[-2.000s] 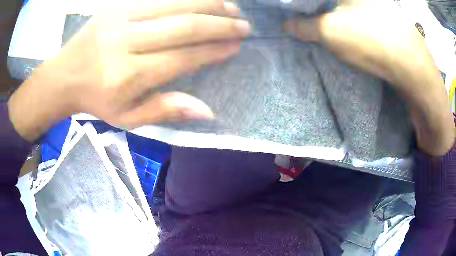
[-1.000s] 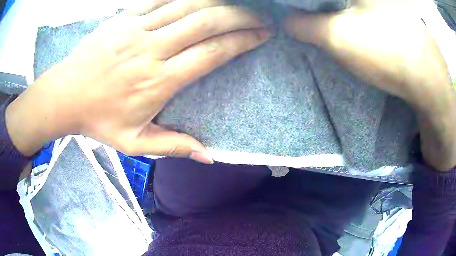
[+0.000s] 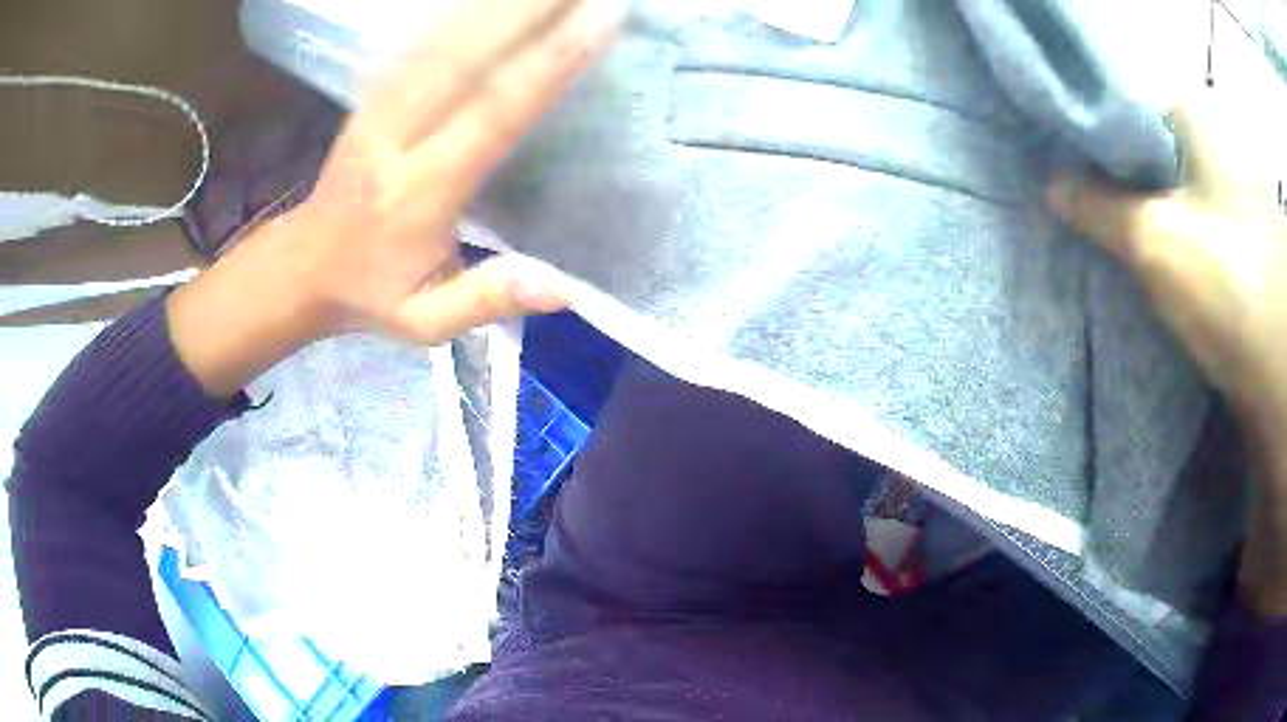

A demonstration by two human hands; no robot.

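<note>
A grey garment panel [image 3: 847, 296] with a whitish lower edge spans the table in front of me. A long stitched welt strip [image 3: 833, 120] shows near its top. My left hand [image 3: 438, 184] lies at the panel's left edge, blurred, fingers extended and thumb apart, cut off at the top. My right hand [image 3: 1171, 226] is at the right, its thumb against a folded, raised part of the panel [image 3: 1073, 85]. The right fingers are partly hidden and overexposed.
A stack of cut pieces [image 3: 339, 494] lies at the lower left over a blue bin [image 3: 268, 649]. My lap is below the table's front edge, with a small red and white item [image 3: 892, 553] there. A pale looped cord [image 3: 205, 141] shows at the upper left.
The view has turned and the stitched strip has come into sight. My left hand has shifted from lying over the panel to its left edge. My right hand shows lower and further right.
</note>
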